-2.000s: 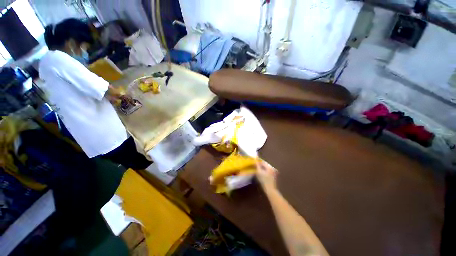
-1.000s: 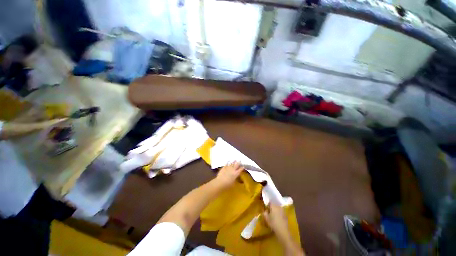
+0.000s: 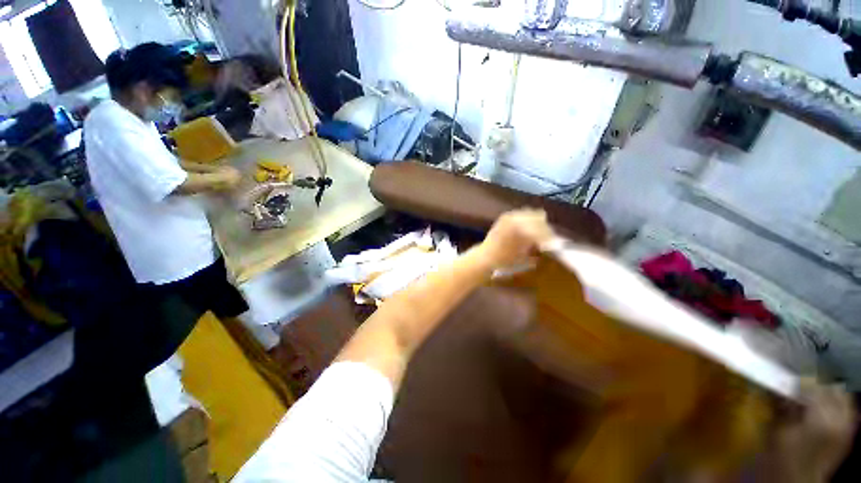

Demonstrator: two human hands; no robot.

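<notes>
A garment panel (image 3: 623,349) is stretched in the air above the brown table, mustard side toward me, with a white edge along its top. It is blurred. My left hand (image 3: 517,236) grips its upper left corner. My right hand (image 3: 821,429), blurred at the lower right, holds the other end of the white edge. A crumpled pile of white panels with yellow edges (image 3: 401,264) lies on the table's left part, partly behind my left forearm.
The brown table (image 3: 444,396) is below. A brown padded board (image 3: 472,200) stands behind it. A trough with pink and red cloth (image 3: 708,288) runs by the wall. A person (image 3: 151,198) works at another table at left. Stacked yellow pieces (image 3: 231,396) lie low left.
The panel was lying on the table in both hands a second ago; it is now lifted and spread wide between them. The view has swung back left.
</notes>
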